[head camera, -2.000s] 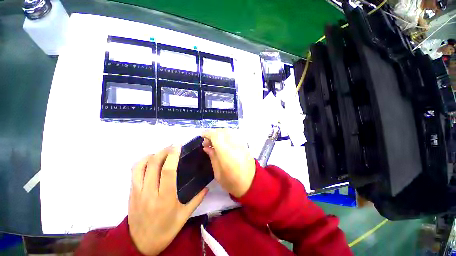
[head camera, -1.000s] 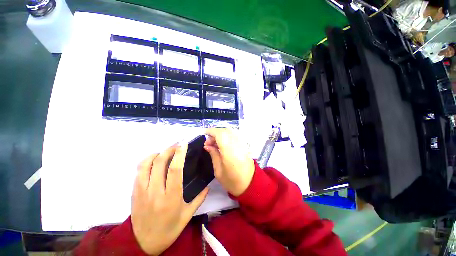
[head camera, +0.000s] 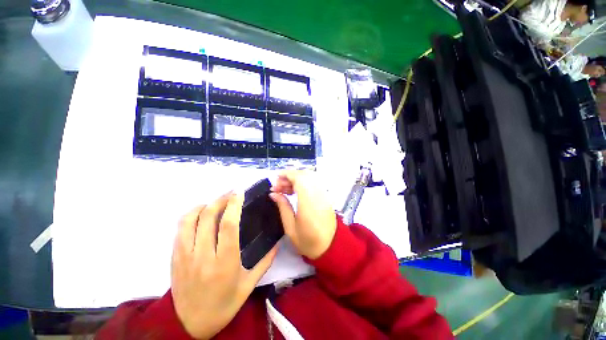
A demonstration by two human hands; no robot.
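A black display housing (head camera: 260, 226) is held tilted between my two hands, low over the white sheet (head camera: 119, 226). My left hand (head camera: 216, 265) grips its left side, fingers along the edge and thumb underneath. My right hand (head camera: 305, 216) holds its upper right edge with bent fingers. Whether a front panel is on the housing I cannot tell. Beyond my hands several black front panels (head camera: 171, 146) lie in two rows, with clear windows and a row of small icons. Wrinkled clear film shows under the near row.
A grey air blow gun (head camera: 357, 192) lies right of my right hand. Crumpled white pieces and dark parts (head camera: 364, 99) lie beyond it. Large black stacked trays (head camera: 511, 159) stand at the right. A white bottle (head camera: 65, 36) stands far left. People show at the upper right edge.
The hands and the housing have shifted only slightly; the grip looks the same. The camera view has moved a little. The front panels lie as before.
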